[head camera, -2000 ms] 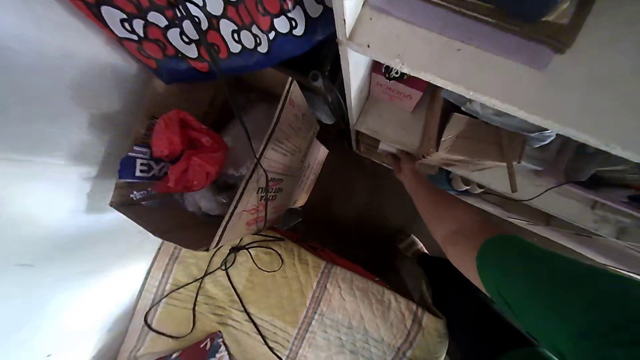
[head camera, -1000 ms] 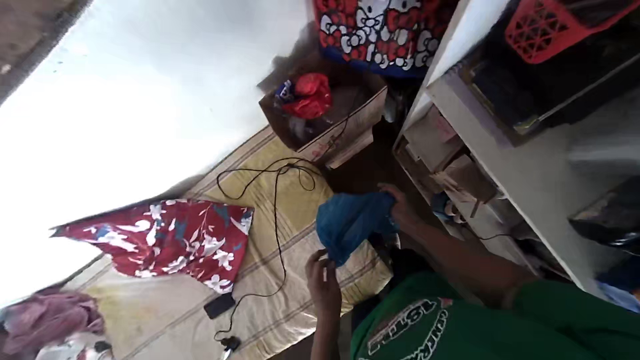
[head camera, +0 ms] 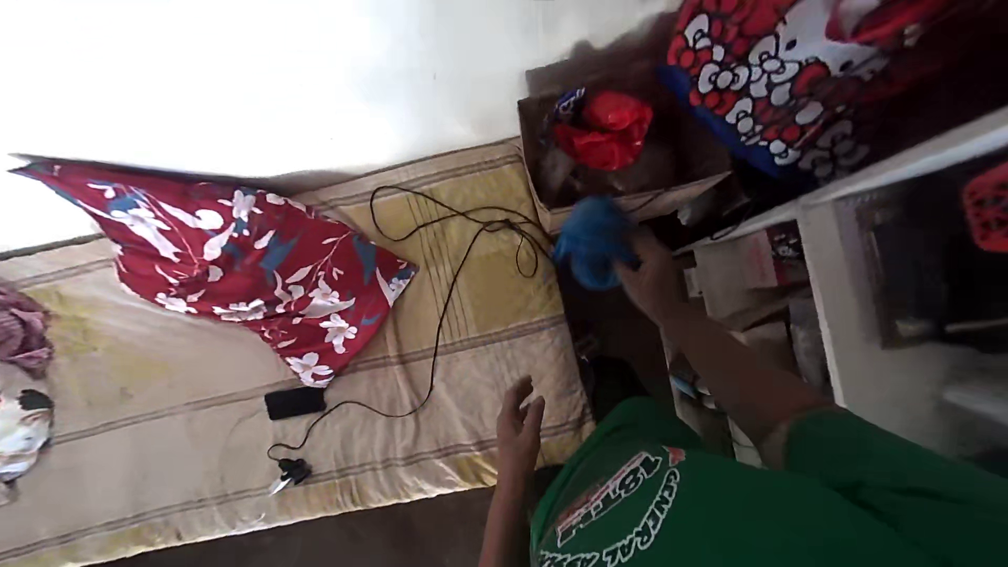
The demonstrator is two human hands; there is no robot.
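Observation:
My right hand (head camera: pixel 650 276) grips a crumpled blue bag or cloth (head camera: pixel 592 242), held out near the front wall of a cardboard box (head camera: pixel 669 197). In that box lies a red plastic bag (head camera: pixel 610 130). My left hand (head camera: pixel 520 417) is empty with its fingers apart, over the edge of a striped, quilted mattress (head camera: pixel 504 346). On the mattress are a red floral cloth (head camera: pixel 260 268), a black phone-like object (head camera: pixel 295 402) and a long black cord (head camera: pixel 437 346), which runs to a small dark object (head camera: pixel 293 471).
White shelving (head camera: pixel 827 315) holding boxes and bags stands at the right. A red patterned bag or cloth (head camera: pixel 764 79) with bows is behind the box. Pink fabric (head camera: pixel 24 331) lies at the far left. The white wall (head camera: pixel 276 79) borders the mattress.
Two seconds ago an arm reached into the shelf; a second ago both hands were at the blue item. Now only my right hand holds it, nearer the box, and my left hand is apart from it.

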